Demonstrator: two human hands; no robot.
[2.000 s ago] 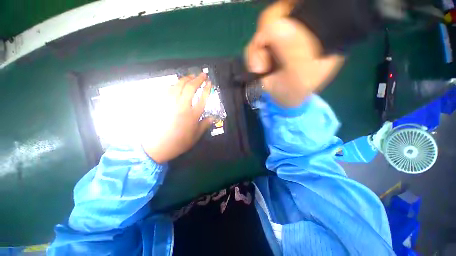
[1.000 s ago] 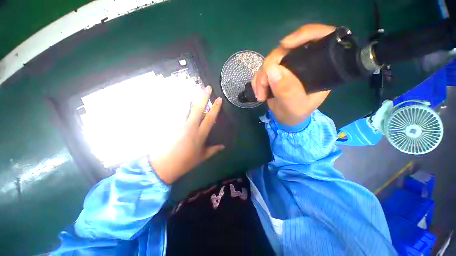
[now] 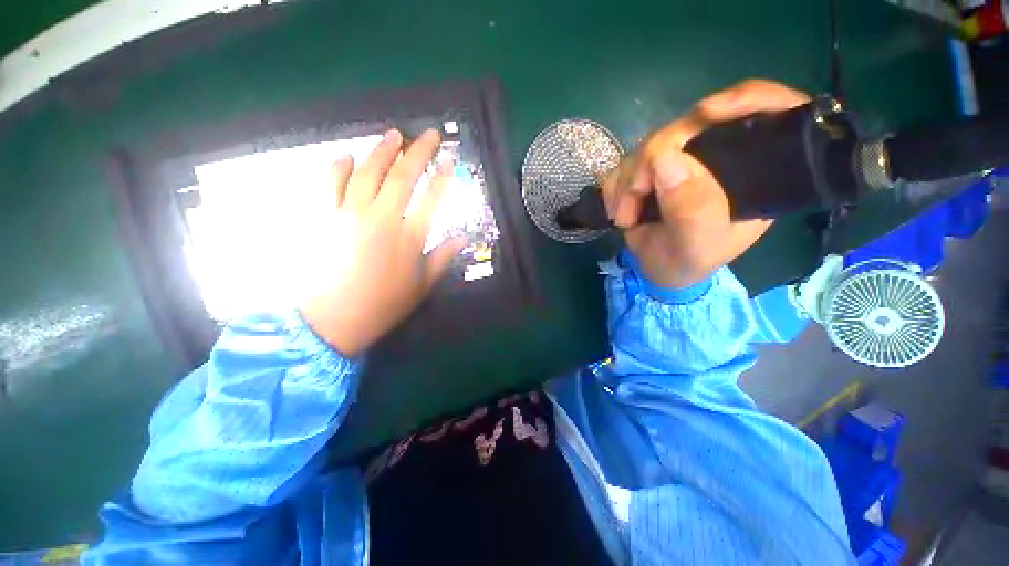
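The black fixture tray (image 3: pixel 515 199) lies on the green bench and frames a flat device (image 3: pixel 260 227) whose silver-white area glares strongly. Its right end shows a strip of small parts (image 3: pixel 478 221). My left hand (image 3: pixel 382 249) lies flat on the device, fingers spread, fingertips near that strip, holding nothing. My right hand (image 3: pixel 680 205) is closed around the black electric screwdriver (image 3: pixel 763 160). The driver's dark tip is over or on the lower part of the round speckled screw dish (image 3: pixel 559 166), right of the tray. Single screws are too small to tell.
A cable runs from the driver's rear to the right edge. A pale green-white desk fan (image 3: pixel 885 318) is at the bench's right edge. Blue boxes (image 3: pixel 869 442) are below it. The bench's worn white edge (image 3: pixel 94 44) curves along the top left.
Two seconds ago my right hand was blurred above the tray's right edge; now the driver's tip is at the dish. Since one second ago, my left fingers have shifted up and the view has turned slightly.
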